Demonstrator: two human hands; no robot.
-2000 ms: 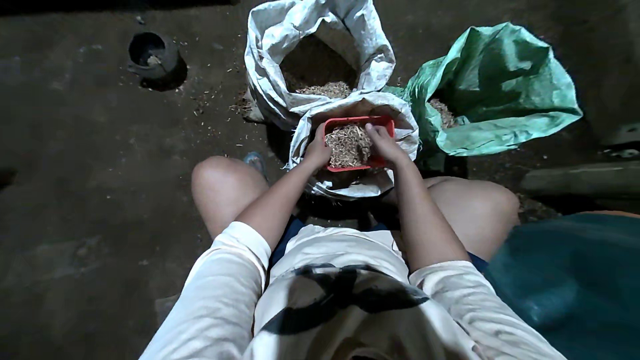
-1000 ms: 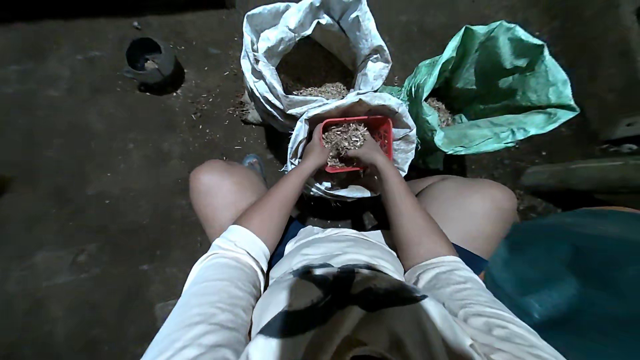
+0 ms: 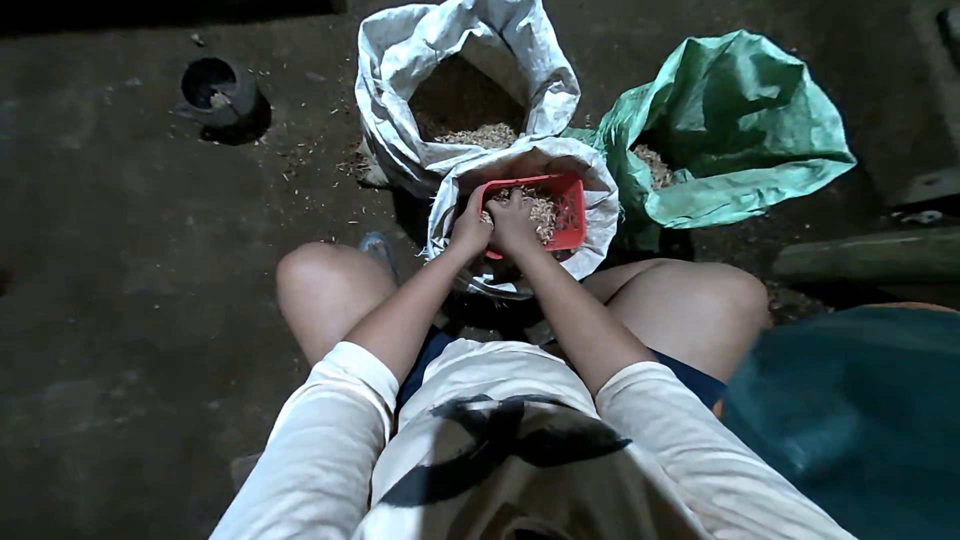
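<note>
My left hand (image 3: 472, 226) grips the left side of a red plastic basket (image 3: 576, 214), which sits over the mouth of the nearer white woven sack (image 3: 602, 196). Inside the basket, my right hand (image 3: 514, 223) reaches into dry, pale chaff-like material (image 3: 541, 213), its fingers spread over the left part of the pile. Whether that hand has closed on any of it cannot be told. Behind stands a second white sack (image 3: 382, 97) with similar loose material (image 3: 484, 136) in it. At the right a green woven sack (image 3: 720, 206) gapes, also holding some.
A dark pot-like container (image 3: 234, 101) stands on the floor at the upper left, with scattered bits around it. My knees flank the nearer sack. To the right lie a long pole or log (image 3: 870, 256) and a large dark teal covered object (image 3: 847, 405).
My right hand has moved from the basket's right side, across the material, to its left part beside my left hand. More of the basket's right interior shows.
</note>
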